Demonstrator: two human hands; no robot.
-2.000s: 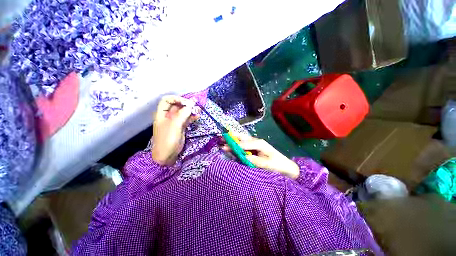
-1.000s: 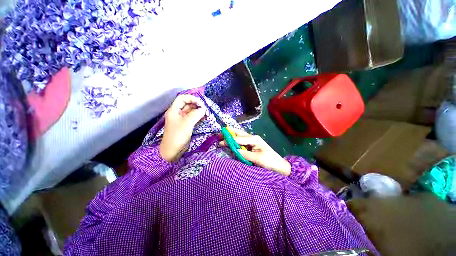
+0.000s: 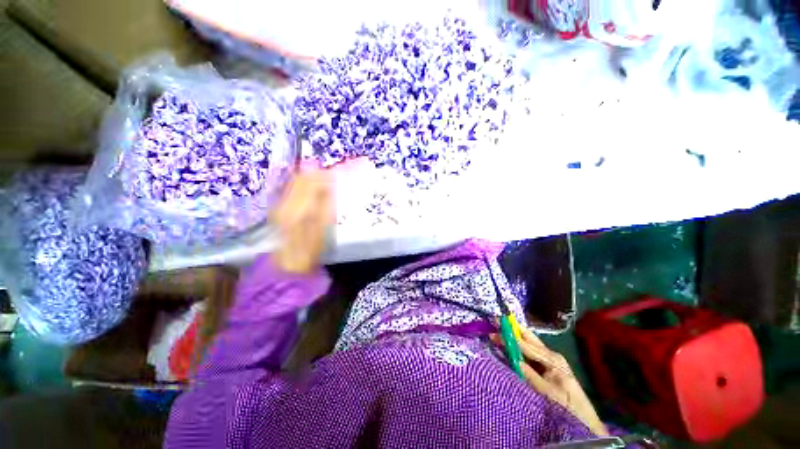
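Observation:
My left hand [image 3: 304,217] is blurred over the table's near edge, beside the open plastic bag; whether it holds anything cannot be told. My right hand [image 3: 554,379] is shut on the scissors [image 3: 511,342], with green handles and dark blades pointing up and away over the lap cloth [image 3: 421,294]. A heap of purple-and-white looped pieces [image 3: 408,96] lies on the white table [image 3: 614,193]. A clear bag of such pieces [image 3: 202,153] stands left of the heap. The pink-red pad [image 3: 351,162] is mostly hidden behind my left hand.
Another full bag [image 3: 75,263] is at the lower left. A dark bin [image 3: 548,281] with purple bits stands beside my knees. A red stool [image 3: 715,377] is on the green floor at right. Small blue pieces [image 3: 586,164] and white carrier bags [image 3: 605,19] are on the table.
The view has turned left, bringing the bags into sight. My left hand has left the scissor tips and moved left to the table edge. My right hand still holds the scissors over the lap.

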